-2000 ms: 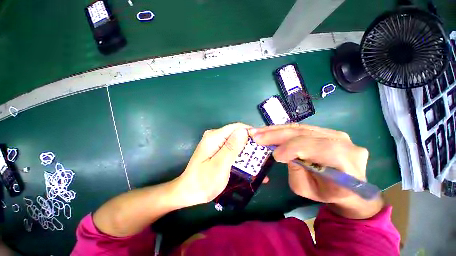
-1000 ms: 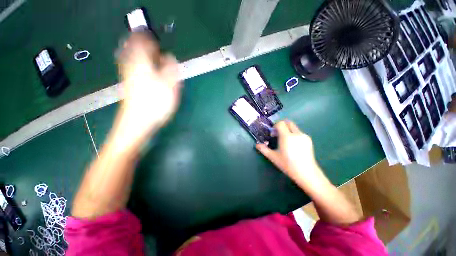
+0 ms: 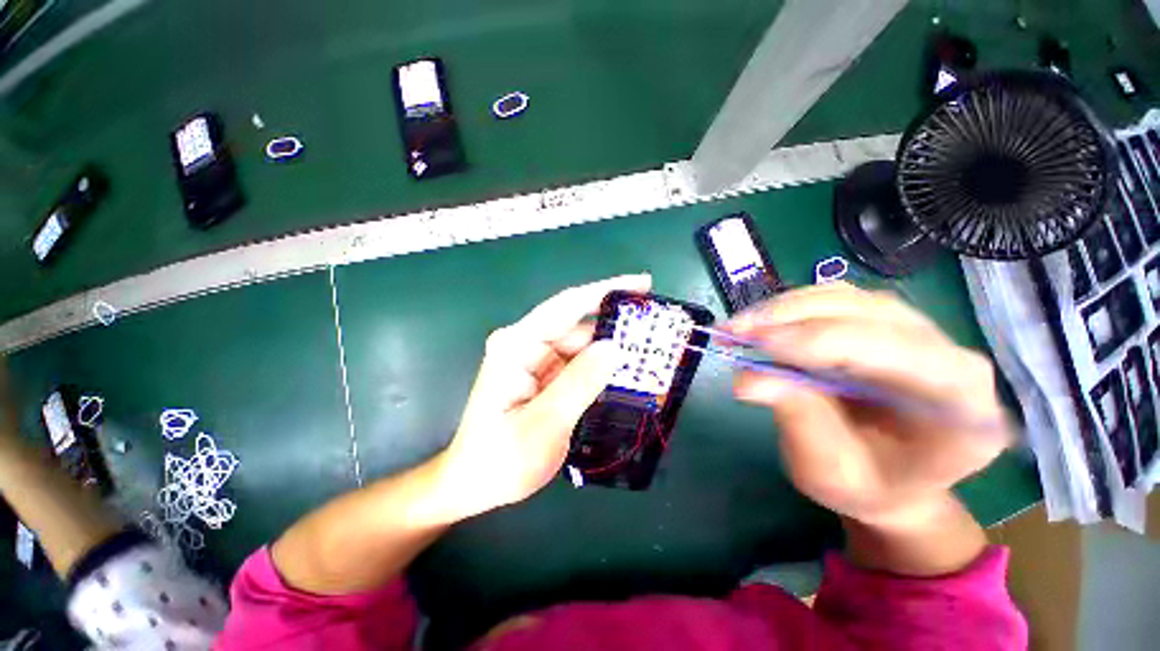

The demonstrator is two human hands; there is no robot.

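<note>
My left hand (image 3: 528,401) holds a black phone housing (image 3: 620,439) by its left side, above the green bench. The housing has a white keypad board (image 3: 651,343) with rows of dots at its upper end and thin red wires in the lower part. My right hand (image 3: 878,394), partly blurred, holds tweezers (image 3: 814,374) like a pen. Their tips are at the upper right edge of the keypad board. Another phone housing (image 3: 738,258) lies on the bench behind my right hand, partly hidden, with a ring-shaped gasket (image 3: 831,268) beside it.
Phone housings (image 3: 429,121) and gaskets (image 3: 510,104) lie on the belt beyond the pale rail (image 3: 509,210). A grey post (image 3: 782,95), black fan (image 3: 999,172) and parts trays (image 3: 1081,369) stand right. A gasket heap (image 3: 197,483) and a neighbour's arm (image 3: 140,591) are left.
My left hand has come back from the belt and now holds a housing. My right hand has lifted from the bench housings with the tweezers. A neighbour's arm has appeared at left.
</note>
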